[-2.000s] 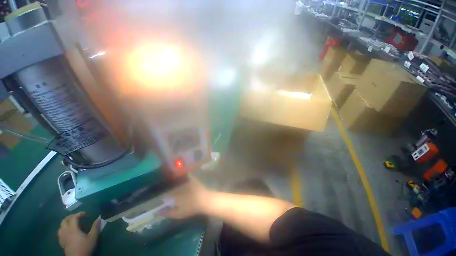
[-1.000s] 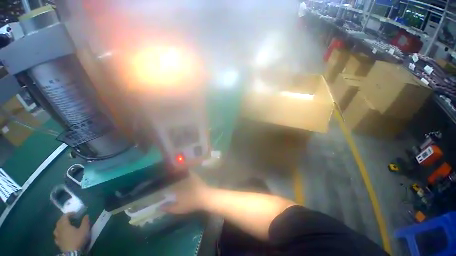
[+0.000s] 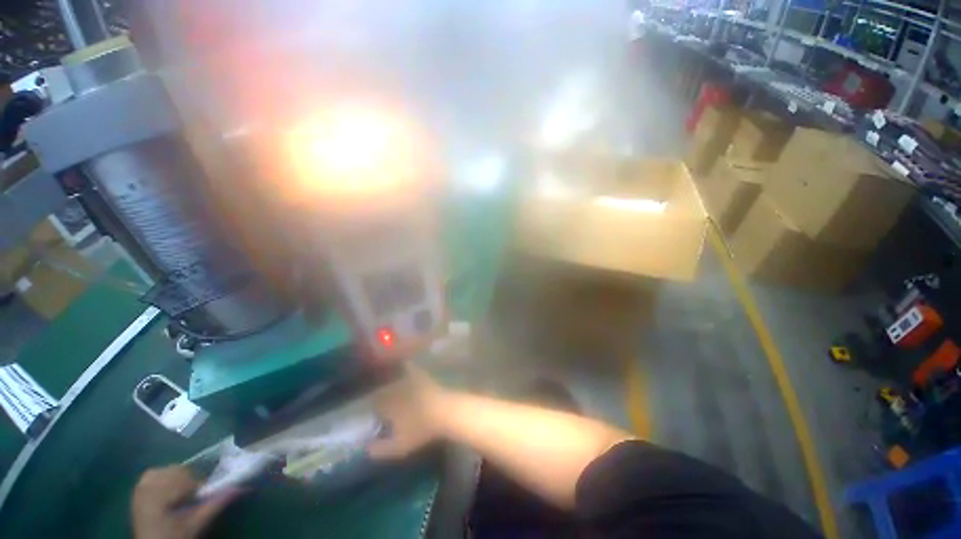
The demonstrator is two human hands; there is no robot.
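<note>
My left hand [image 3: 174,507], at the bottom left and partly cut off by the lower edge, holds a blurred white plastic housing [image 3: 234,470] at the left end of the cream fixture [image 3: 306,461]. My right hand [image 3: 409,417] is at the fixture's right end, its fingertips against a whitish piece [image 3: 353,432] there; blur hides whether they grip it. The orange-sided control box [image 3: 398,290] with a glowing red spot is just above my right hand. Another white housing [image 3: 169,404] lies loose on the green belt, left of the teal-green base [image 3: 269,363].
A silver-grey cylinder [image 3: 184,237] stands behind the base. White slotted strips [image 3: 23,398] lie at the far left. An open carton [image 3: 616,226] is right of the machine, with stacked cartons [image 3: 822,195] beyond. A blue plastic stool-like object [image 3: 912,495] is at the lower right.
My left hand has taken the nearer loose housing from the belt and moved it right to the fixture. My right hand stays at the fixture's right end. The view has shifted slightly.
</note>
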